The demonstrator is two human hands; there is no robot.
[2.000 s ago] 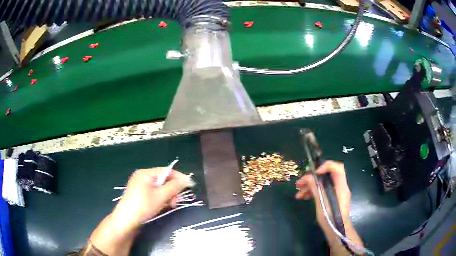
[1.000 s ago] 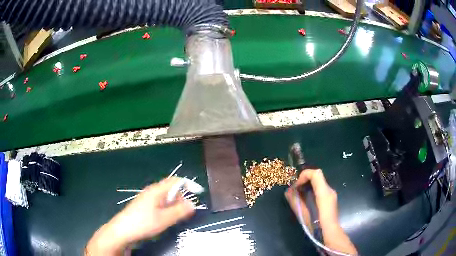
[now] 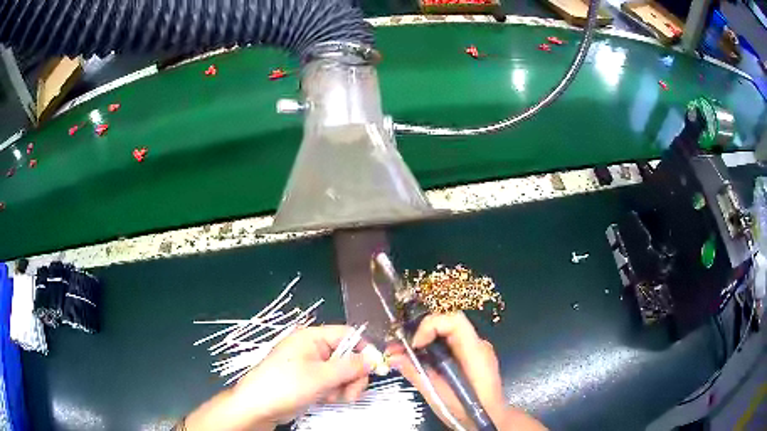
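Observation:
My left hand (image 3: pixel 315 370) pinches a few short white lead wires (image 3: pixel 350 340) at the near end of the brown-grey work plate (image 3: pixel 357 278). White covering shows on its fingertips. My right hand (image 3: pixel 458 358) holds the black soldering iron (image 3: pixel 454 379), whose tip end lies over the plate; a thin silvery tube runs alongside. The fingertips of both hands meet or nearly meet around a small bright piece I cannot make out clearly. Gold and copper-coloured contacts (image 3: pixel 458 290) lie heaped right of the plate. A crossed pile of white wires (image 3: pixel 256 332) lies left; a denser row (image 3: pixel 366 411) lies in front, partly under my hands.
The clear-grey fume hood (image 3: pixel 349 168) hangs over the plate's far end, on a black ribbed hose (image 3: pixel 185 21). The black solder feeder (image 3: pixel 685 227) stands right. White and black wire bundles (image 3: pixel 67 296) and a blue bin edge (image 3: pixel 10 362) are far left. Red pieces (image 3: pixel 140 154) lie on the green belt.
My right hand and the iron have moved left from beside the contacts to the plate. My left hand has moved right towards it, uncovering more of the left pile. Red pieces have shifted left.

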